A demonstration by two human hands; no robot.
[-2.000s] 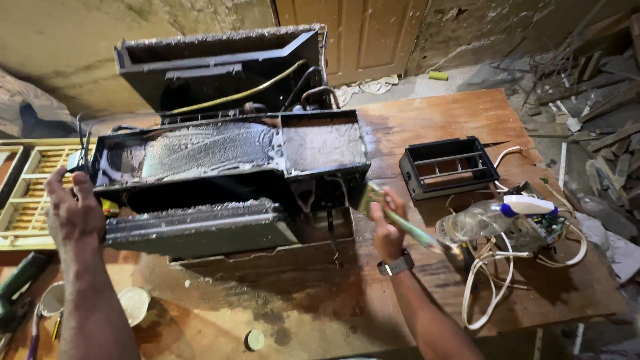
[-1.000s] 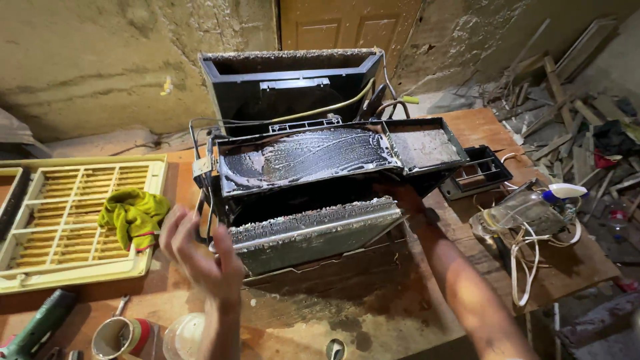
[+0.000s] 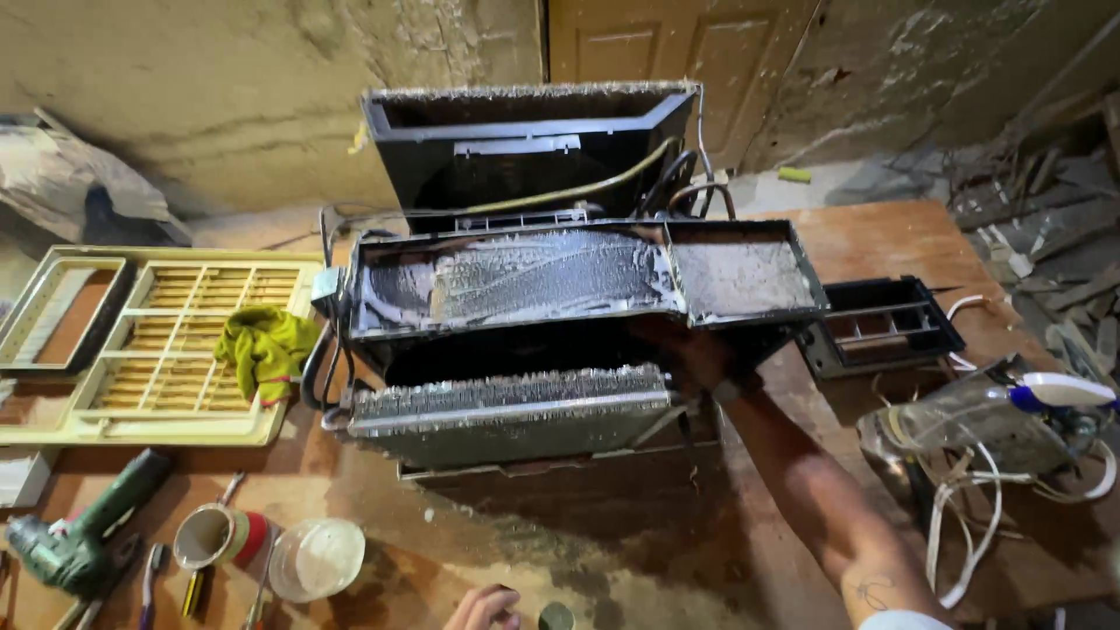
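Observation:
An opened window air conditioner chassis [image 3: 516, 324] stands on the wooden table, with white foamy residue on its black top tray [image 3: 551, 271]. My right hand [image 3: 700, 359] reaches into the dark gap under the tray, beside the finned coil [image 3: 516, 407]; shadow hides its fingers and anything in them. Near the bottom edge, partly cut off by the frame, my left hand [image 3: 486, 608] shows only curled fingers, apart from the chassis. A second finned coil with a dark shroud [image 3: 534, 131] rises behind the tray. Copper pipes [image 3: 700, 188] bend at its right.
Left are a cream front grille [image 3: 175, 430] with a yellow-green cloth [image 3: 267, 350], a green power drill [image 3: 92, 534], a toothbrush [image 3: 153, 582], a cup [image 3: 206, 538] and a plastic tub [image 3: 317, 560]. Right are a black louvre frame [image 3: 888, 324], a spray bottle [image 3: 971, 411] and white cable [image 3: 984, 525].
My left hand was at the chassis's left end, then raised near it; now it is low at the frame's bottom. My right hand, earlier outside with a green-handled brush, has moved into the chassis.

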